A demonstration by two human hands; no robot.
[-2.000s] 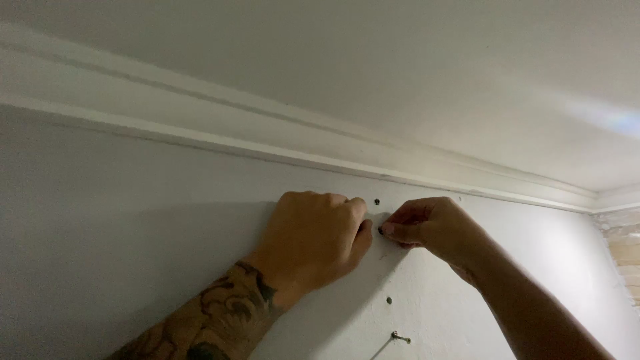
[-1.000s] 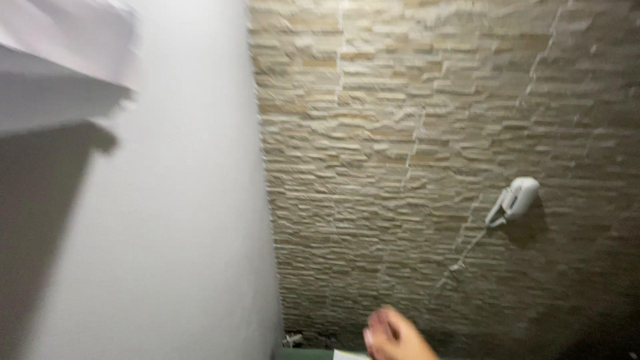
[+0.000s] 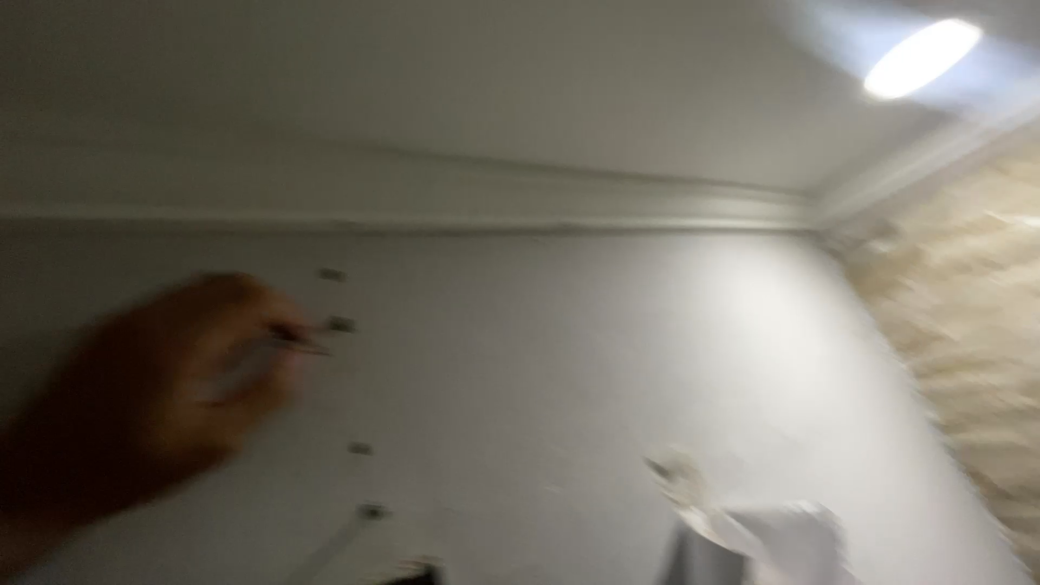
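My left hand (image 3: 195, 382) is raised at the left, in front of the pale wall (image 3: 552, 349). Its thumb and fingertips pinch a small, thin, dark piece (image 3: 296, 337), too blurred to name. Just right of the fingertips is a dark wall hole or plug (image 3: 341, 324), with another dark spot (image 3: 331, 275) above it. Whether the piece touches the wall cannot be told. Lower down is a further dark spot (image 3: 360, 448), and below it a small fitting (image 3: 374, 512) with a slanting shadow. My right hand is out of view.
A moulded cornice (image 3: 569, 227) runs along the top of the wall. A bright ceiling light (image 3: 922, 58) shines at the upper right, above a beige stone-textured wall (image 3: 959, 341). A blurred pale grey-white object (image 3: 796, 536) and a dark thing (image 3: 418, 575) show at the bottom.
The view has swung down to the stone wall and back up. Two seconds ago both hands were together at the wall spots; now only my left hand shows there, with a thin piece between its fingertips.
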